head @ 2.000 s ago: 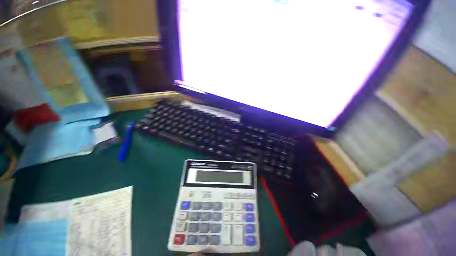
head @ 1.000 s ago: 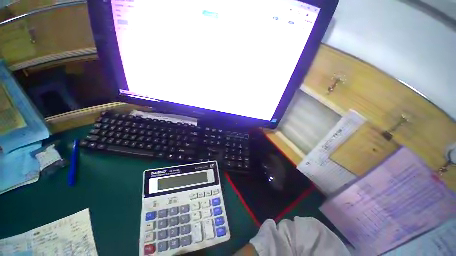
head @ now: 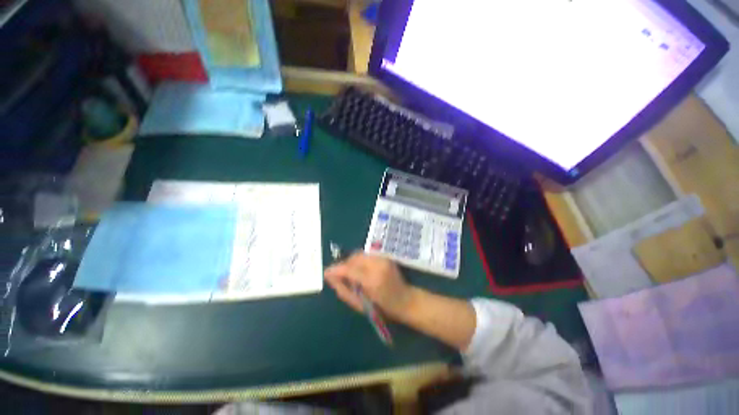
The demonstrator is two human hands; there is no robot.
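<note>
My right hand point(head: 377, 284), bare, in a light sleeve, holds a slim pen point(head: 373, 314) over the dark green desktop, just right of the papers and below the calculator. The cream-white handwritten card point(head: 279, 243) lies flat on the desk. A light-blue form point(head: 158, 247) lies over its left part. The white-grey calculator point(head: 416, 223) lies tilted right of the card. My left hand is not visible; only a bit of light cloth shows at the bottom edge.
Black keyboard point(head: 405, 138) and large monitor point(head: 551, 73) stand behind. Mouse point(head: 536, 241) rests on a red-edged pad at right. Pink sheets point(head: 668, 328) hang right. A blue pen point(head: 305, 134) lies at the back. A clear bag with a black ring point(head: 57, 296) is at left.
The view has swung left and down, bringing the card, blue form and bag into sight. My right hand, cut off by the bottom edge before, now shows fully with a pen.
</note>
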